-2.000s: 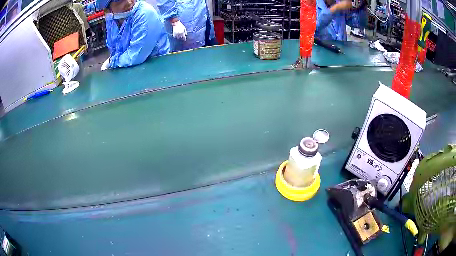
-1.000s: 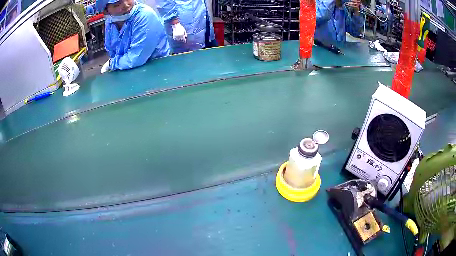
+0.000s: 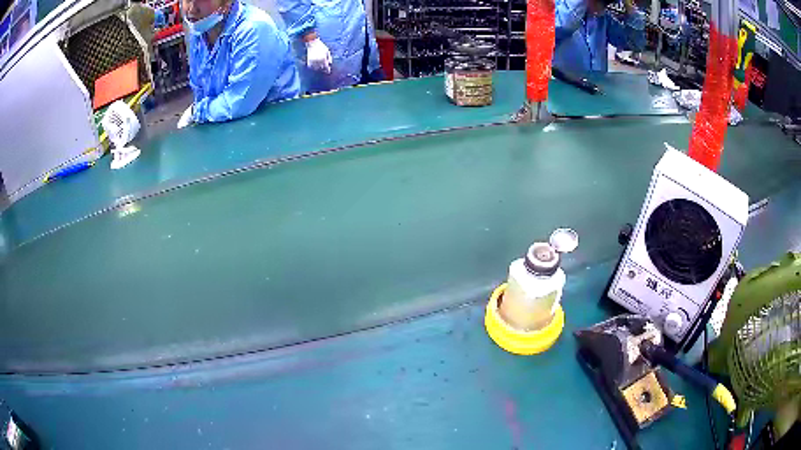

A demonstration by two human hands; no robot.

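Observation:
Neither my left hand nor my right hand is in view. Nearest in front of me, a whitish bottle (image 3: 531, 294) with its round lid flipped open stands upright in a yellow round holder (image 3: 523, 341) on the blue-green worktop (image 3: 334, 409). To its right a soldering iron (image 3: 689, 369) with a dark handle and yellow cable end rests in a black stand (image 3: 610, 356). A yellowish sponge (image 3: 645, 397) lies in the tray of the stand.
A white air blower (image 3: 683, 242) and green desk fan (image 3: 768, 338) stand at right. The green belt (image 3: 307, 237) crosses in front. Beyond are a jar (image 3: 470, 81), red-wrapped posts (image 3: 539, 53), a small white fan (image 3: 120, 132) and several people in blue smocks.
The person at the far left has shifted the head and leans on the far worktop. The person behind the red post has moved the arms. The items on my worktop have not moved.

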